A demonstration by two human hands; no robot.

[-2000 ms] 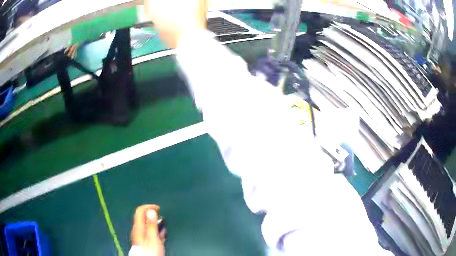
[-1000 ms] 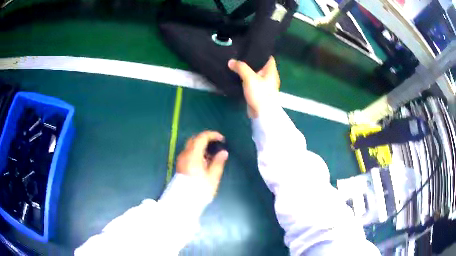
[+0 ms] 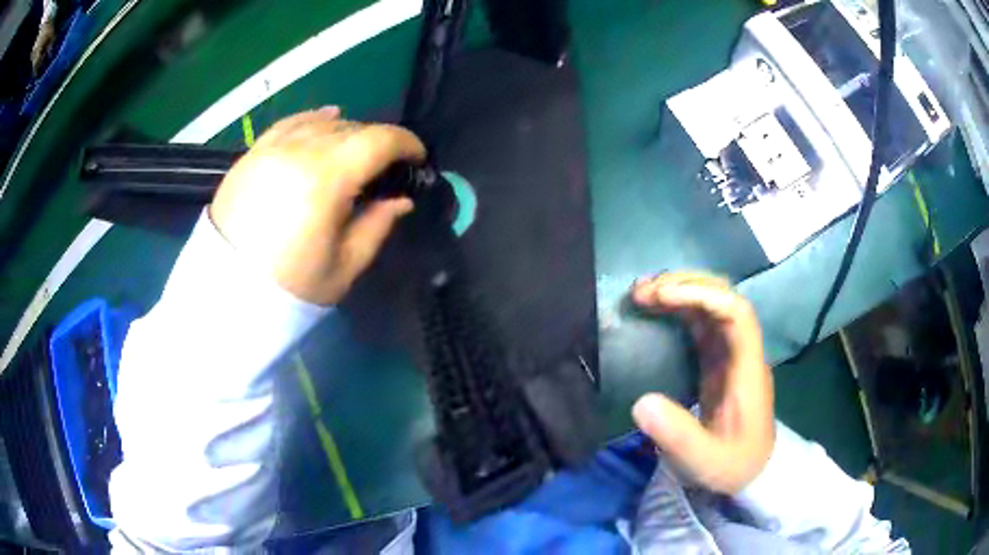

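A black assembly fixture (image 3: 531, 206) with a teal centre circle lies on the green bench in front of me. Black ribbed legs meet near its centre: one leg (image 3: 472, 390) points toward me, one (image 3: 152, 165) points left and one (image 3: 436, 54) points away. My left hand (image 3: 325, 201) is at the centre, its fingertips pinched on a small black hub part (image 3: 410, 179), mostly hidden by the fingers. My right hand (image 3: 710, 379) is right of the fixture, fingers curved and apart, with nothing in it.
A white screw dispenser (image 3: 797, 130) stands at the upper right, with a black cord (image 3: 857, 233) hanging across it. A blue parts bin (image 3: 87, 401) is at the lower left. A dark framed panel (image 3: 916, 390) is at the right edge.
The fixture now lies in front of me with legs on it. My left hand has moved from the bare bench to its centre. My right hand has let go of the black piece and moved right.
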